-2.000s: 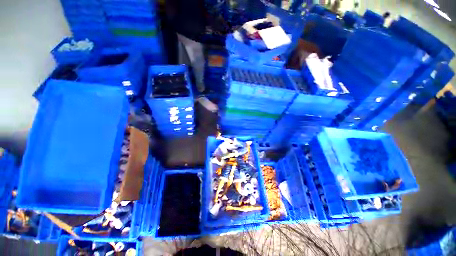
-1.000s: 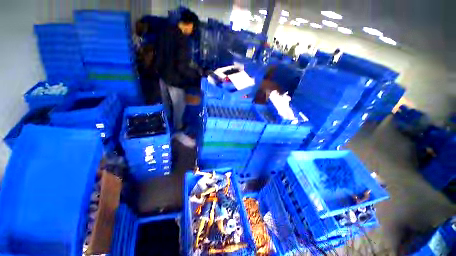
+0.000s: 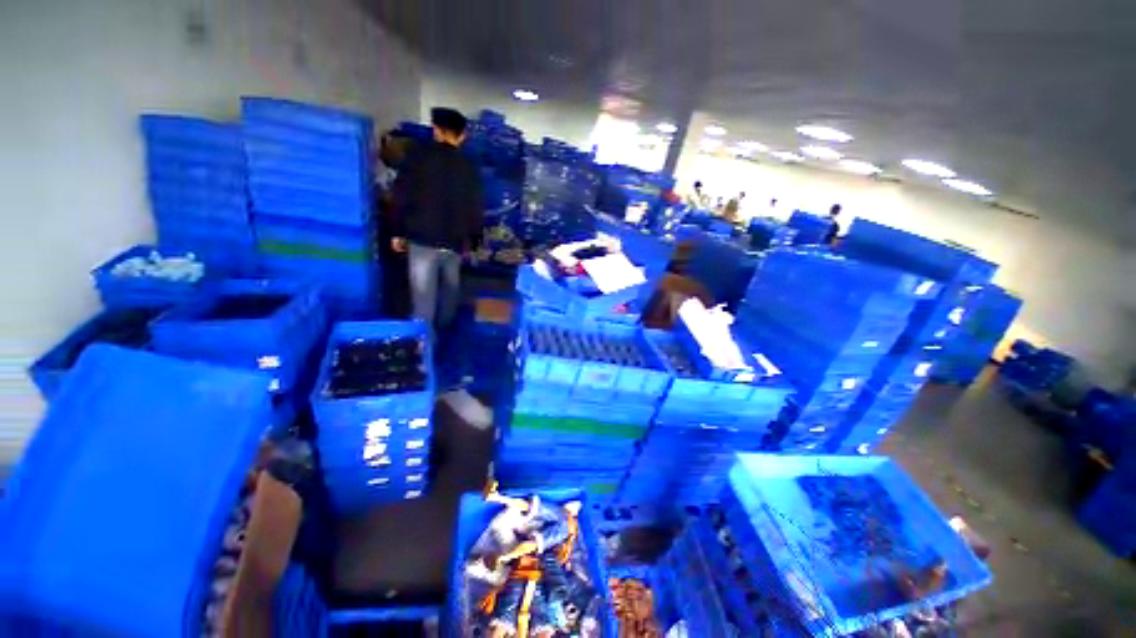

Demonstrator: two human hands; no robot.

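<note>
Neither of my hands is in view. Nearest in front, a blue crate (image 3: 470, 523) holds tangled orange, white and dark parts (image 3: 530, 580), cut off by the bottom edge. Just right of it lie orange-brown small parts (image 3: 633, 608). At the lower right a light blue crate (image 3: 760, 492) rests tilted on other crates, with dark blue material inside. At the lower left a large blue crate (image 3: 131, 480) shows a plain flat face, beside a brown cardboard flap (image 3: 264, 548).
A person in dark clothes (image 3: 439, 206) stands beyond the crates. A narrow crate of black parts (image 3: 378, 368) stands left of a dark floor gap (image 3: 405, 542). Stacks of crates (image 3: 579, 405) stand mid-view, with tall stacks at left (image 3: 309, 187) and right (image 3: 828, 324).
The view has tilted up, so near crates sit lower and ceiling lights show. The person, hidden above the waist at first, has turned away and stands farther off.
</note>
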